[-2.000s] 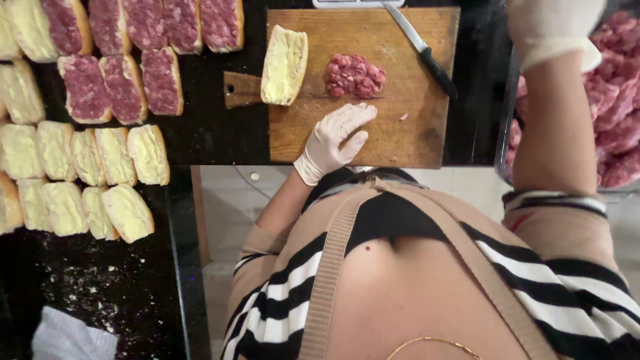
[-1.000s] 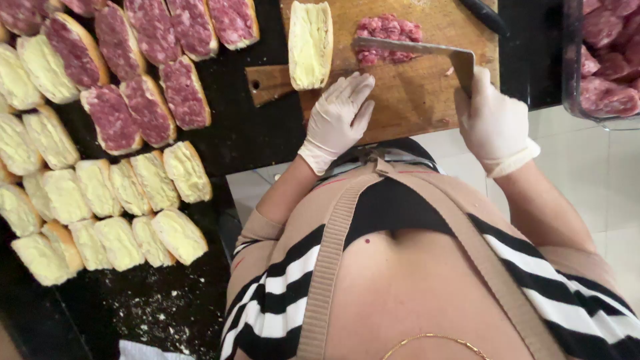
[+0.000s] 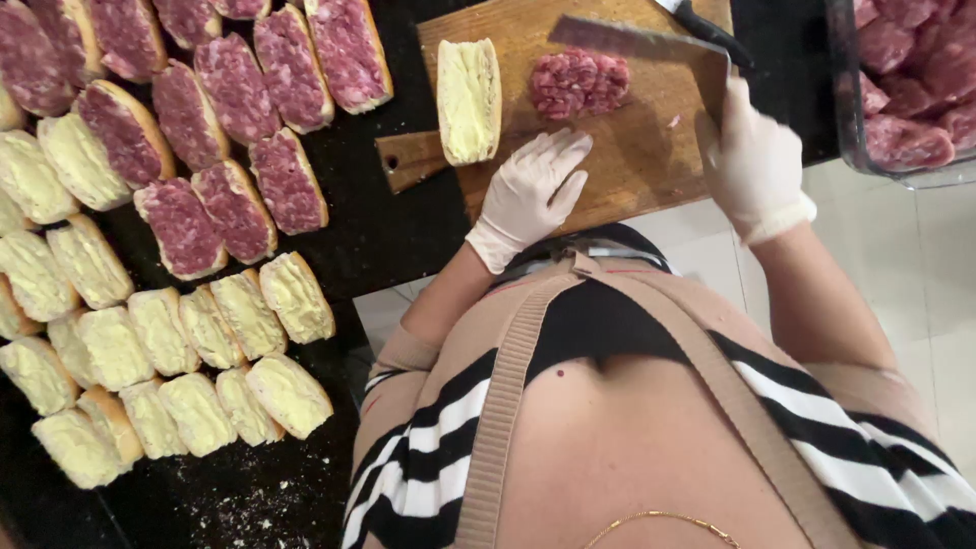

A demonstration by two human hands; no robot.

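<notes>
My gloved left hand (image 3: pixel 531 194) lies with loosely spread fingers on the wooden cutting board (image 3: pixel 648 164), just below a patty of chopped raw meat (image 3: pixel 579 82). Nothing is held in it. My gloved right hand (image 3: pixel 755 156) grips a wide metal blade (image 3: pixel 640 40), perhaps a cleaver or bent scraper; its handle is hidden by the fingers. That blade reaches left, slightly blurred, over the upper edge of the meat. A bread half with a pale yellow spread (image 3: pixel 469 103) rests at the board's left side.
A black-handled knife (image 3: pixel 709 29) lies at the board's top right. Right of it stands a clear container (image 3: pixel 850 99) of raw meat pieces. Rows of bread halves, some with meat (image 3: pixel 183 227), others with yellow spread (image 3: pixel 290 393), cover the dark counter (image 3: pixel 381 221) at left.
Two seconds ago my right hand was over the meat container; it came to the board with the blade. Since one second ago, the blade has risen from across the meat to its upper edge.
</notes>
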